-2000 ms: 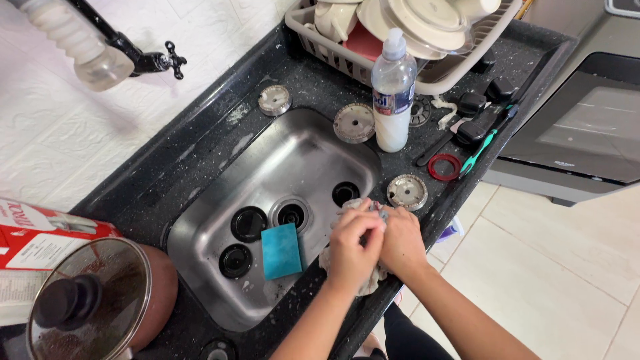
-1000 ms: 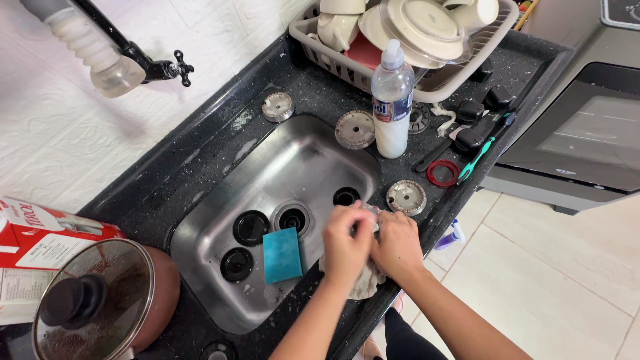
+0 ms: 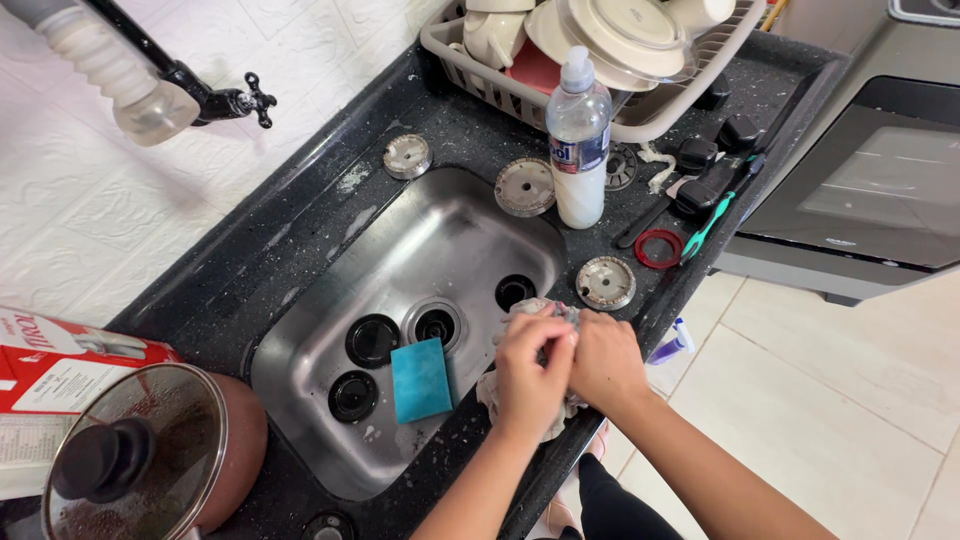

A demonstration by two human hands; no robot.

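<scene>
Both my left hand (image 3: 534,367) and my right hand (image 3: 606,358) grip a crumpled pale cloth (image 3: 491,394) over the sink's front edge; whether something small is inside the cloth is hidden. In the steel sink (image 3: 480,225), a blue sponge (image 3: 421,381) lies beside the drain (image 3: 435,326). Black burner caps (image 3: 373,340) lie to its left, with one more black cap (image 3: 515,291) at the sink's right end. A metal burner ring (image 3: 606,283) rests on the counter just beyond my right hand. Further metal burner rings (image 3: 525,187) stand behind the sink.
A detergent bottle (image 3: 579,142) stands behind the sink, before a dish rack (image 3: 637,132). Black knobs (image 3: 696,196), a red ring (image 3: 658,248) and a green-handled toothbrush (image 3: 709,227) lie at right. A lidded pot (image 3: 244,442) stands at left; a faucet (image 3: 217,105) overhangs.
My left hand has shifted slightly against my right hand at the cloth. The sponge, caps and rings lie as before.
</scene>
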